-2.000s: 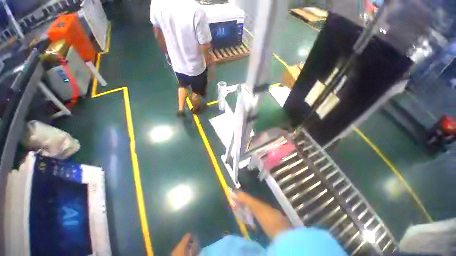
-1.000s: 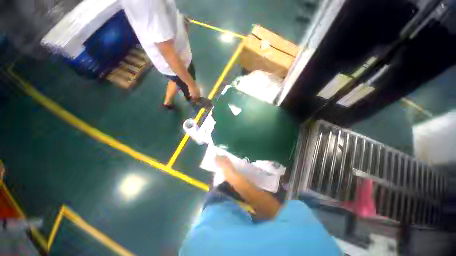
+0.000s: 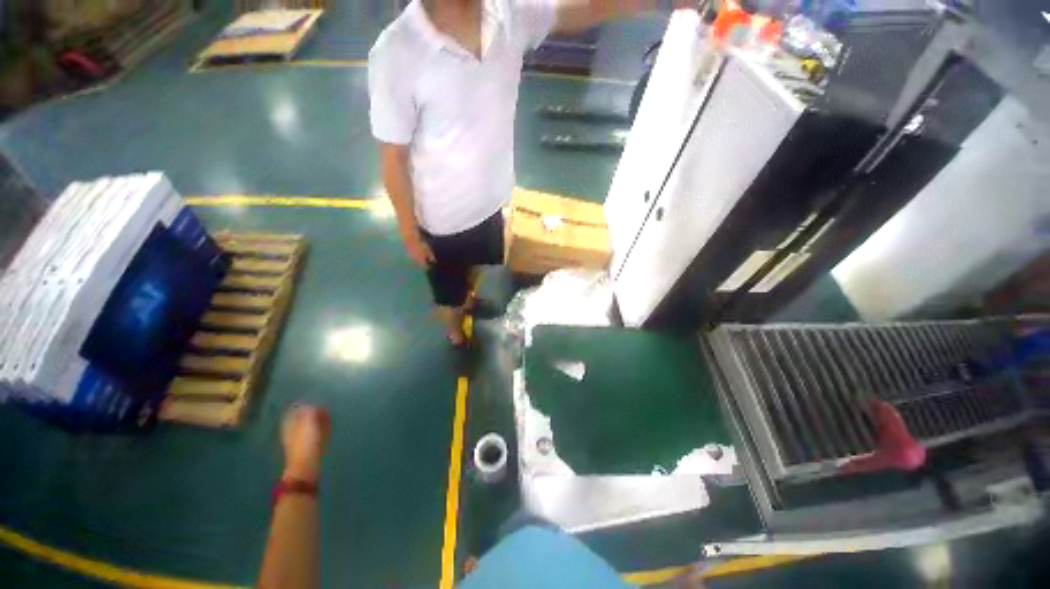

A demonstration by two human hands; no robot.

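My left hand (image 3: 305, 435), with a red band at the wrist, reaches out over the green floor at the lower left. It is small and blurred, its fingers look bent, and no held thing can be made out. My right hand cannot be made out. Nearest in front is a green area with an irregular white border (image 3: 616, 500). A small white piece (image 3: 569, 369) lies on the green. A white roll (image 3: 489, 457) stands on the floor left of it.
A person in a white shirt (image 3: 455, 127) stands ahead beside a brown carton (image 3: 561, 236). White cabinets (image 3: 714, 173) and a roller conveyor (image 3: 829, 397) with a pink bundle (image 3: 892, 443) are at right. Dark blue TV cartons (image 3: 150, 305) sit on a wooden pallet (image 3: 236, 328) at left.
The view has turned and swung back. The other person now faces me with an arm raised. The hand over the white material has gone from there; my left hand now shows at lower left.
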